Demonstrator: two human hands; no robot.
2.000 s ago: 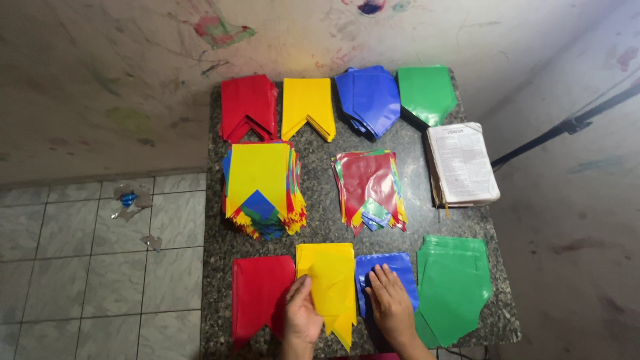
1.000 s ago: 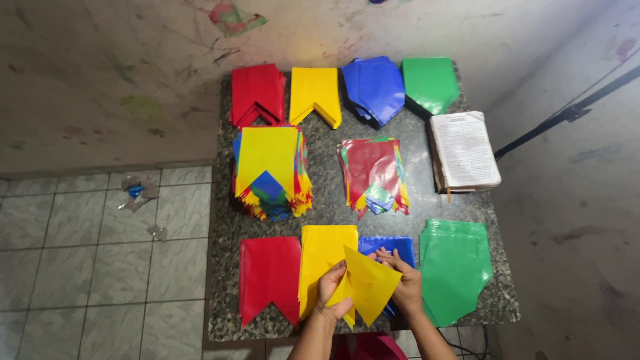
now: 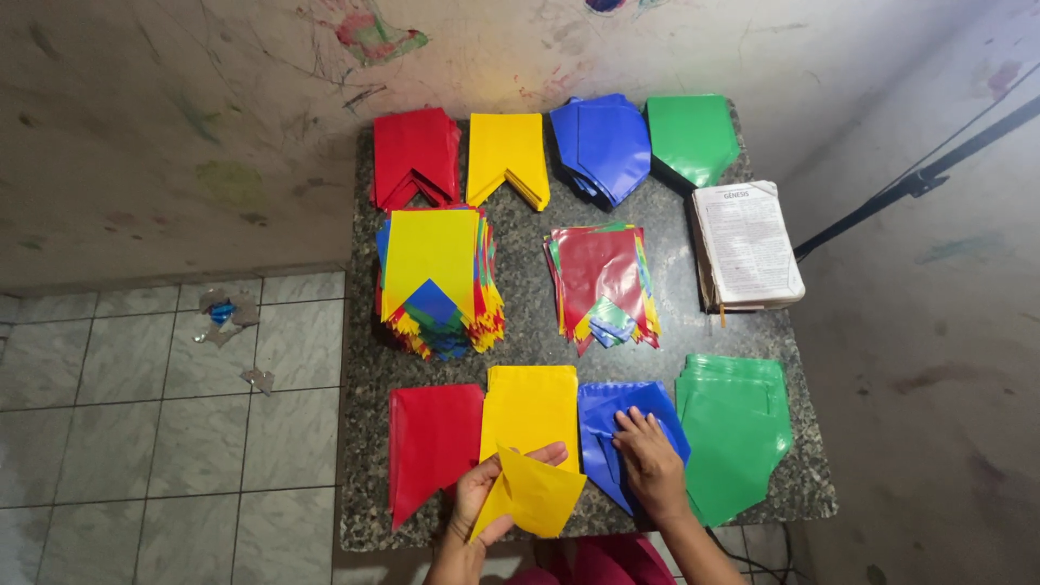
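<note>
My left hand (image 3: 486,496) holds a loose yellow plastic pennant (image 3: 536,494), bent, over the lower end of the front yellow stack (image 3: 530,406). My right hand (image 3: 650,463) rests with its fingertips on the front blue pennant stack (image 3: 601,406), whose top sheet is wrinkled beneath them; whether it grips one is unclear. To the left lies a red stack (image 3: 435,439), to the right a green stack (image 3: 731,439). Farther back are a thick mixed-colour pile topped with yellow (image 3: 429,252) and a smaller mixed pile topped with red (image 3: 597,264).
Along the back edge of the speckled stone table (image 3: 520,325) stand red (image 3: 414,150), yellow (image 3: 505,150), blue (image 3: 605,146) and green (image 3: 691,134) stacks. An open thick book (image 3: 747,248) lies at right. A dark pole (image 3: 918,183) slants near the right wall. Scraps (image 3: 223,313) lie on the tiled floor.
A yellow pennant has come up off the yellow stack into my left hand. My right hand, near that pennant one second ago, is now down on the blue stack.
</note>
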